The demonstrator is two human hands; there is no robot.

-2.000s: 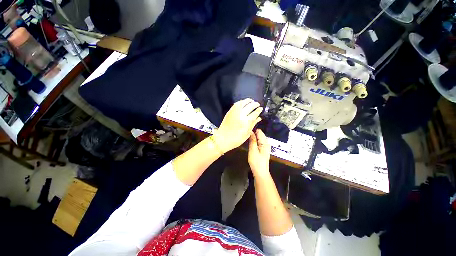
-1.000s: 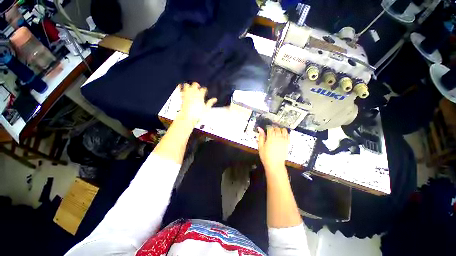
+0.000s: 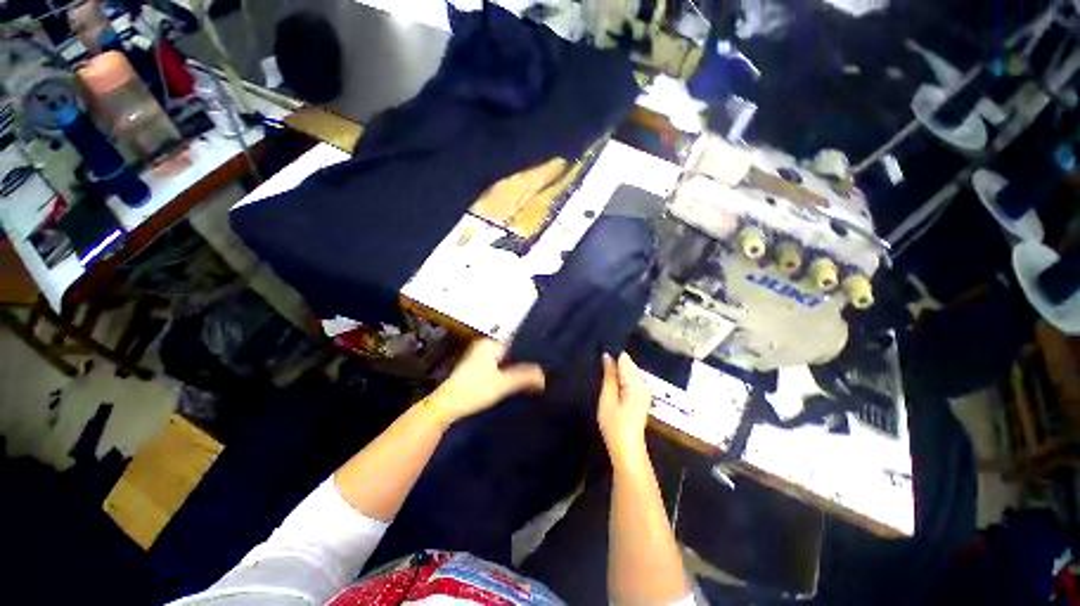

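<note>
A dark navy cloth panel (image 3: pixel 580 296) lies over the table's front edge, left of the off-white JUKI overlock machine (image 3: pixel 758 266), and hangs down towards my lap. My left hand (image 3: pixel 486 381) is at the panel's left edge, thumb stretched out over the cloth; its fingers are partly hidden. My right hand (image 3: pixel 622 397) pinches the panel's right edge near the table's front edge. A larger dark cloth pile (image 3: pixel 391 178) lies on the table at the left. The needle area is blurred and partly covered by cloth.
A tan flat piece (image 3: pixel 533 195) lies beside the pile on the white tabletop (image 3: pixel 456 284). Dark trimmings (image 3: pixel 870 385) lie right of the machine. Thread cones stand far left, and white stand discs (image 3: pixel 1048 284) are at far right. A tan board (image 3: pixel 164 479) lies low at left.
A dark panel now lies between my hands, off the main pile, and hangs over the table's front edge. Both hands have moved lower. The tan piece is uncovered and the view has shifted.
</note>
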